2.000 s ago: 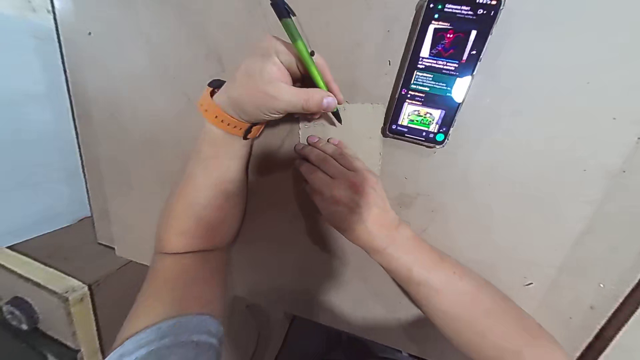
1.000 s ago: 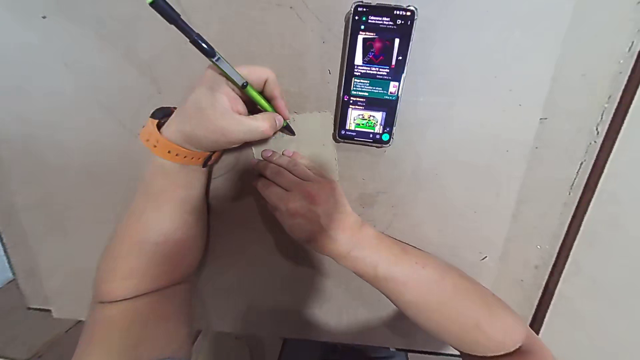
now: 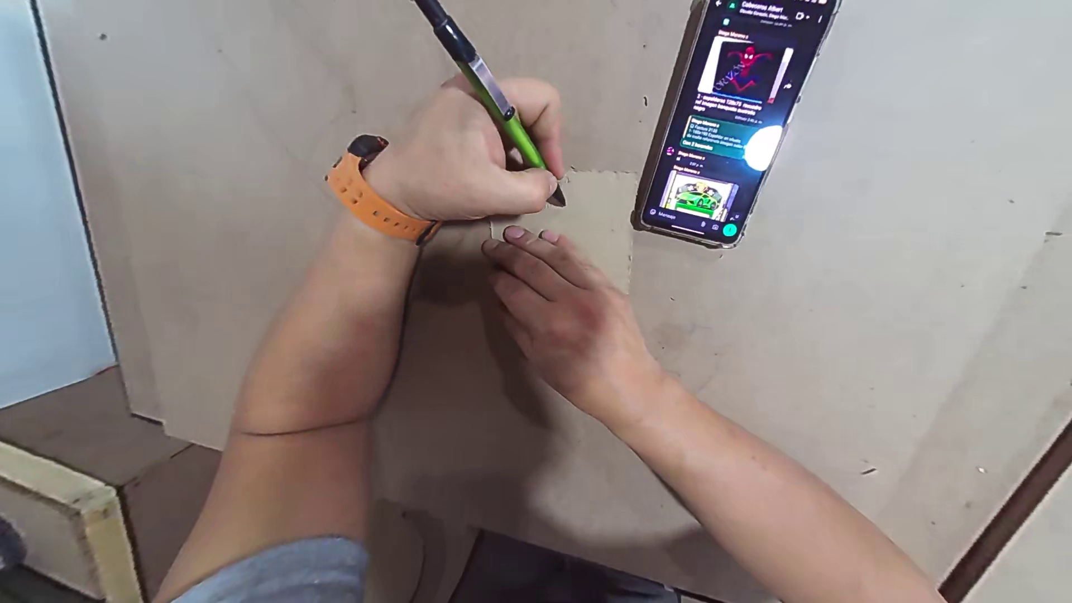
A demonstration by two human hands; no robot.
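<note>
My left hand (image 3: 469,151), with a watch on an orange strap (image 3: 377,205) at its wrist, grips a green and black pen (image 3: 502,100). The pen's dark tip meets or hovers just over a small tan piece of cardboard or paper (image 3: 599,213); which of the two I cannot tell. My right hand (image 3: 569,310) lies flat across the lower left part of that piece, its fingertips just below the pen tip. It holds nothing. A smartphone (image 3: 737,117) with a lit screen of text and pictures lies to the right of the piece.
A large pale board or sheet (image 3: 837,335) lies under both hands. A wooden frame (image 3: 92,502) stands at the lower left, beside brown cardboard (image 3: 92,419). A light blue surface (image 3: 50,209) shows at the far left, and a dark strip (image 3: 1013,511) runs along the lower right.
The view has shifted and turned over these frames. Both hands stay at the small piece, the left with the pen, the right resting flat.
</note>
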